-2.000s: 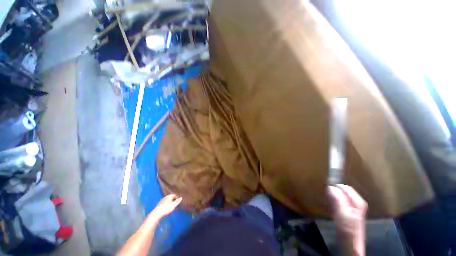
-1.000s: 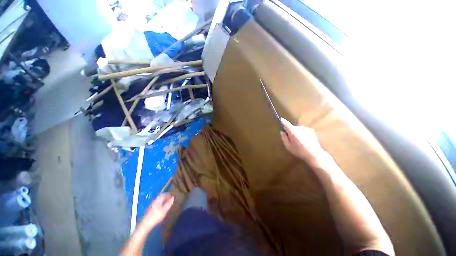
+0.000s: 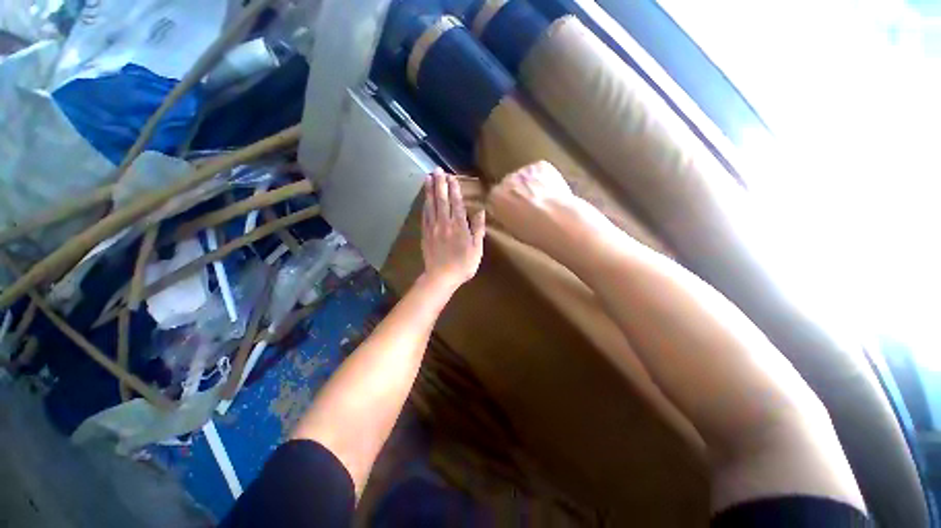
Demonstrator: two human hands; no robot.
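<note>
Brown fabric (image 3: 578,361) runs over the rollers and hangs down in front of me. My left hand (image 3: 451,237) lies on the fabric beside the metal box end (image 3: 356,155), its fingers straight and close together, the thumb apart. My right hand (image 3: 531,201) is closed at the upper edge of the fabric, just right of my left hand. The fabric is creased between the two hands. The thin tool is not visible; whether my right hand still holds it or grips only cloth is hidden.
Dark rollers (image 3: 459,67) and a long beige roll (image 3: 660,155) lie beyond my hands, by the bright window. Wooden sticks (image 3: 155,211), plastic scraps and a blue bundle (image 3: 129,108) lie at the left. The worn blue floor (image 3: 294,387) shows below.
The view has moved closer to the metal box end. My left hand has risen from low in front of me onto the fabric. My right hand has reached the fabric's edge; its thin tool no longer shows.
</note>
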